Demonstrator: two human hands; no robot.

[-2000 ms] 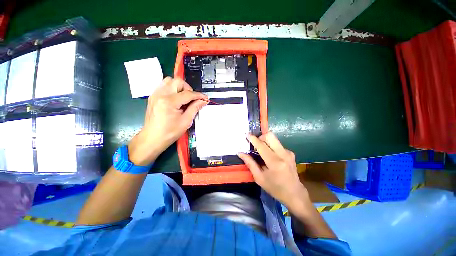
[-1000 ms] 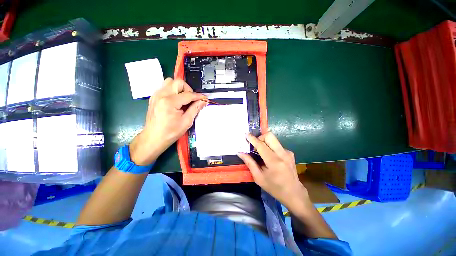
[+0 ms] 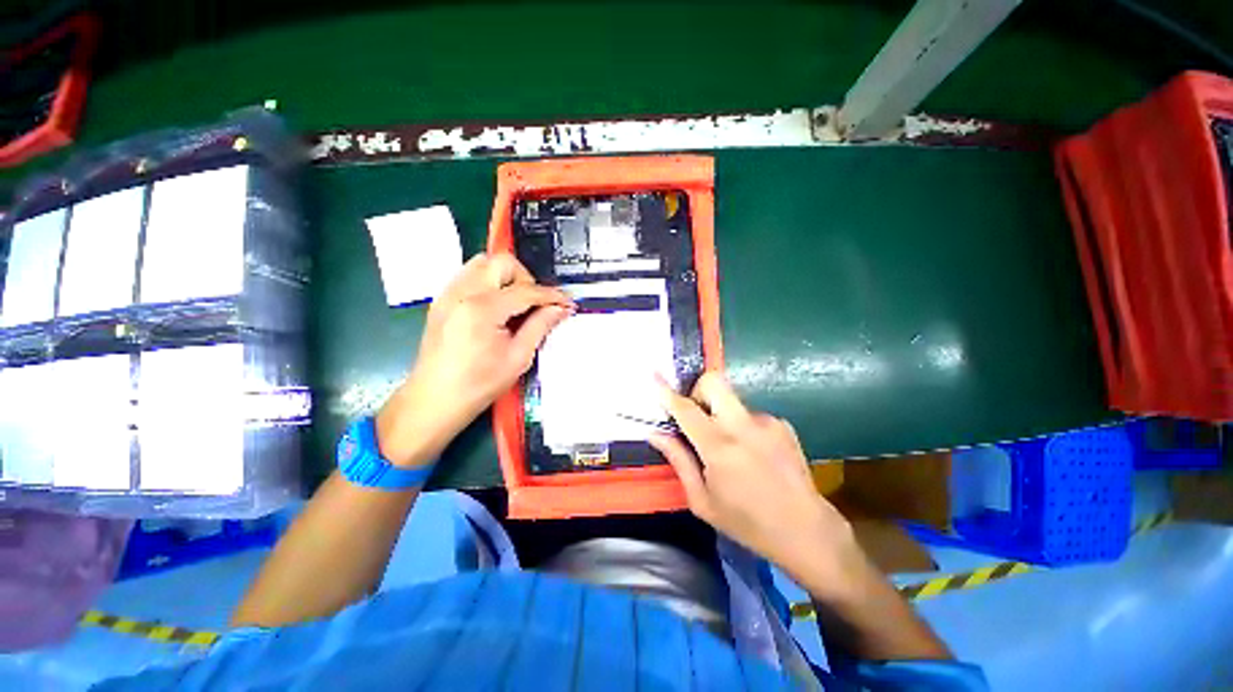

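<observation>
An open tablet (image 3: 687, 298) lies in a red-orange foam frame (image 3: 606, 173), its silvery board (image 3: 595, 233) at the top. A flat white battery (image 3: 602, 372) lies on the tablet's lower part, with a dark strip (image 3: 622, 304) across its top. My left hand (image 3: 473, 338) pinches the fine battery leads at the battery's upper left corner; the fingers mostly hide them. My right hand (image 3: 744, 460) is at the battery's lower right edge and holds thin tweezers (image 3: 646, 421), whose tip lies over the battery.
A clear blister tray (image 3: 277, 284) with two rows of white batteries is at the left. A loose white square (image 3: 414, 254) lies between tray and frame. Stacked red-orange frames (image 3: 1149, 257) stand at the right. A white metal post (image 3: 926, 61) rises behind. Another red-orange frame (image 3: 75, 108) shows top left.
The whole view has shifted, so the bench things appear lower in the picture. The tweezers' tip now shows over the battery's lower part. My left hand keeps its pinch at the upper left corner.
</observation>
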